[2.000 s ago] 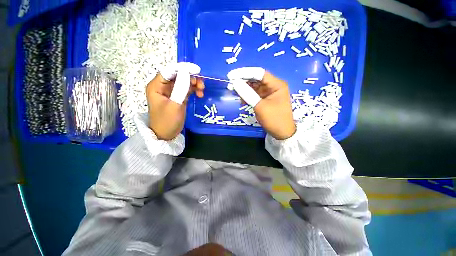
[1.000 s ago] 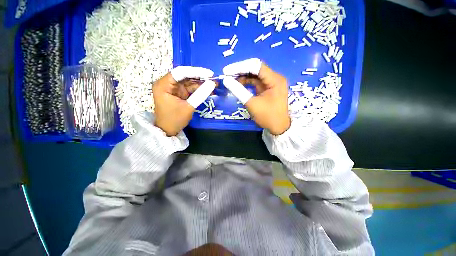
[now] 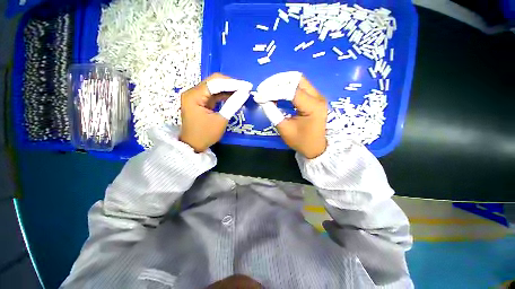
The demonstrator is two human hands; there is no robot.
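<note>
My left hand (image 3: 206, 115) and my right hand (image 3: 302, 115) meet over the front left part of the right blue tray (image 3: 405, 84). White finger cots cover thumbs and forefingers. Each hand's thumb and forefinger are pinched together, and the two pinches almost touch. Whatever lies between the fingertips is too small and hidden to make out. Loose white sleeves (image 3: 361, 31) lie in the tray's back right, with more in its front right corner and along the front edge under my hands.
Left of it, a blue tray is heaped with off-white small pieces (image 3: 152, 51). A clear box of metal pins (image 3: 99, 110) stands beside the heap. Dark metal parts (image 3: 36, 84) fill the far-left tray. A dark green bench surface (image 3: 463, 113) lies at right.
My hands have come together from apart. The thin pin seen stretched between them earlier no longer shows. My left hand has moved right, and the view has shifted slightly.
</note>
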